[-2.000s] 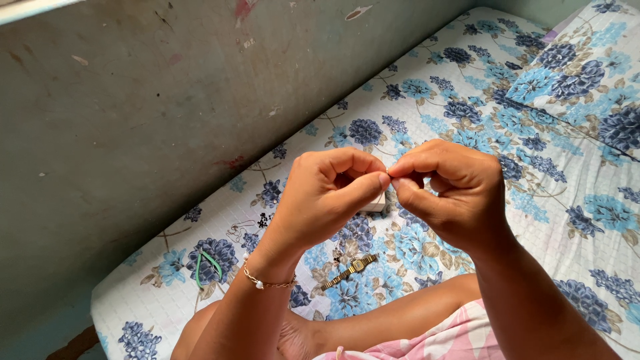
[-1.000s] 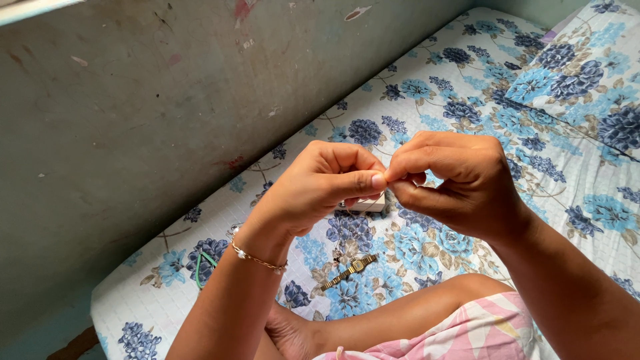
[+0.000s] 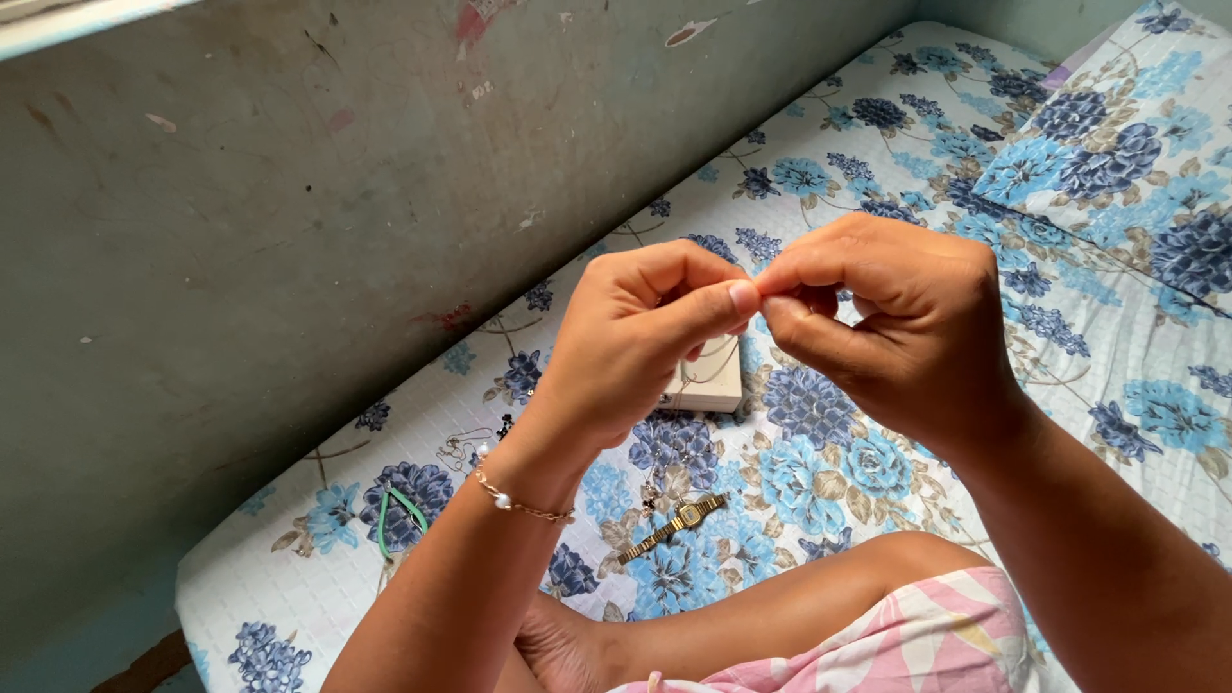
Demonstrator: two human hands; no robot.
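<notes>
My left hand [image 3: 645,337] and my right hand [image 3: 890,327] meet at the fingertips above the bed. Each has thumb and forefinger pinched together; whatever lies between them is too small to make out. Thin strands hang below the left fingers, in front of a small white box [image 3: 707,390] on the sheet. A chain bracelet with pale beads [image 3: 502,500] circles my left wrist. Below the hands a gold-coloured wristwatch [image 3: 689,516] lies stretched out, with small dark charms [image 3: 651,493] beside it.
The flowered bedsheet [image 3: 808,481] covers the bed against a stained wall [image 3: 289,192]. Left of my forearm are green plier-like handles [image 3: 385,520], partly hidden, and a fine chain [image 3: 457,448]. A matching pillow [image 3: 1136,183] is at upper right. My bent leg [image 3: 770,621] lies in front.
My left forearm has swung a little, hiding less of the green handles than one second ago. Both hands have shifted slightly while staying fingertip to fingertip.
</notes>
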